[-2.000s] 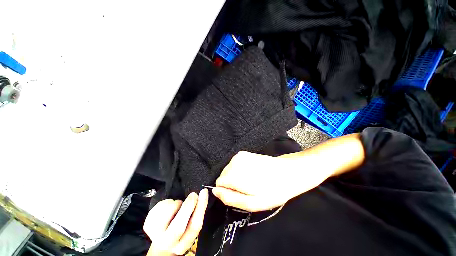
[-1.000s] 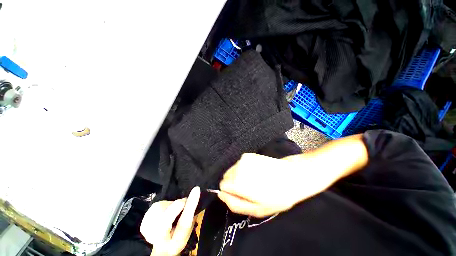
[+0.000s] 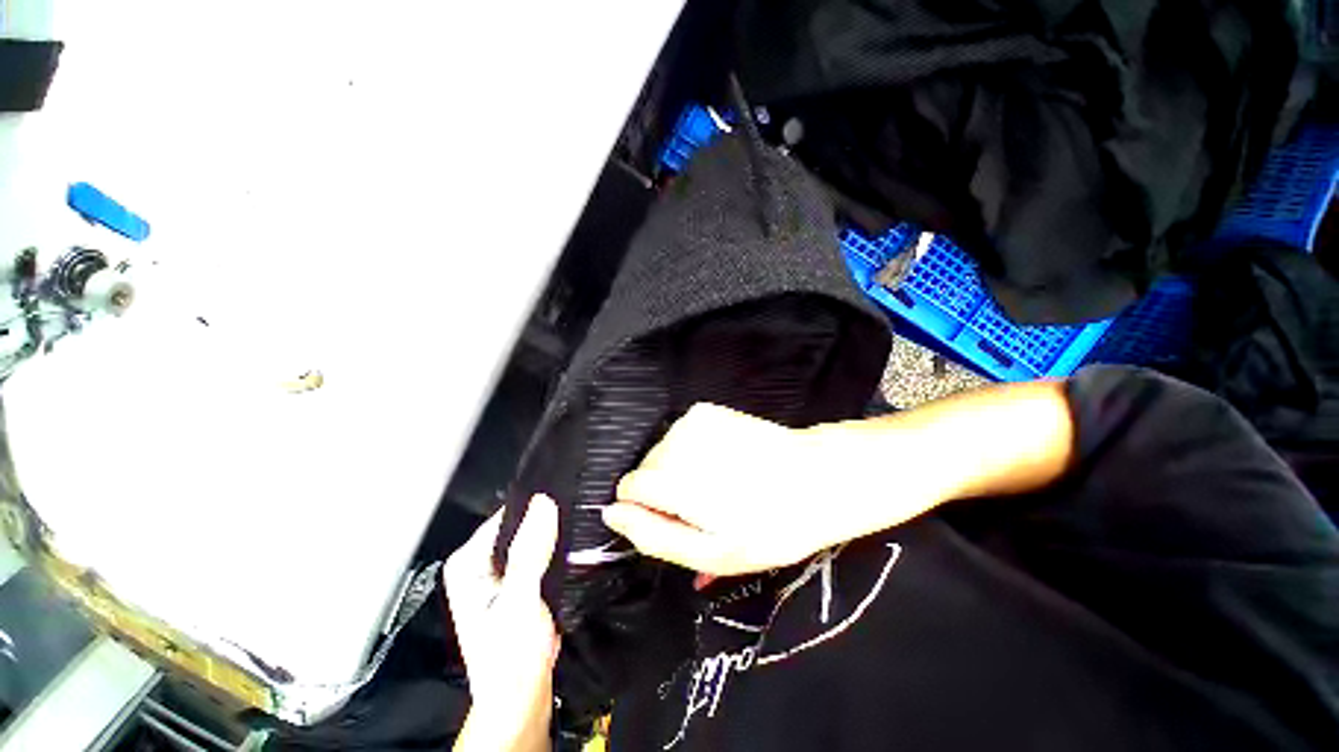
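Note:
The black garment piece [image 3: 690, 257] lies over the lap beside the table edge. It is opened, and its ribbed inner side [image 3: 620, 419] with fine parallel lines shows. My left hand [image 3: 507, 595] grips the garment's near left edge between thumb and fingers. My right hand [image 3: 720, 492] is at the opening with its fingers closed on a thin, pale, shiny tool tip, perhaps snips or a seam ripper; its body is hidden in the hand. A short white strip [image 3: 595, 557] lies against the lining just below the fingertips.
The white machine table [image 3: 338, 191] fills the left, with a worn edge. On it are a small brown-tan tab [image 3: 304, 382], a blue piece [image 3: 107, 210] and metal machine parts [image 3: 106, 285]. Blue mesh crates [image 3: 969, 294] with black garments [image 3: 1028, 162] stand at the upper right.
The garment has been opened, so its ribbed inside and the white strip now show. My left hand has moved up and holds its edge. My right hand has moved slightly up and left.

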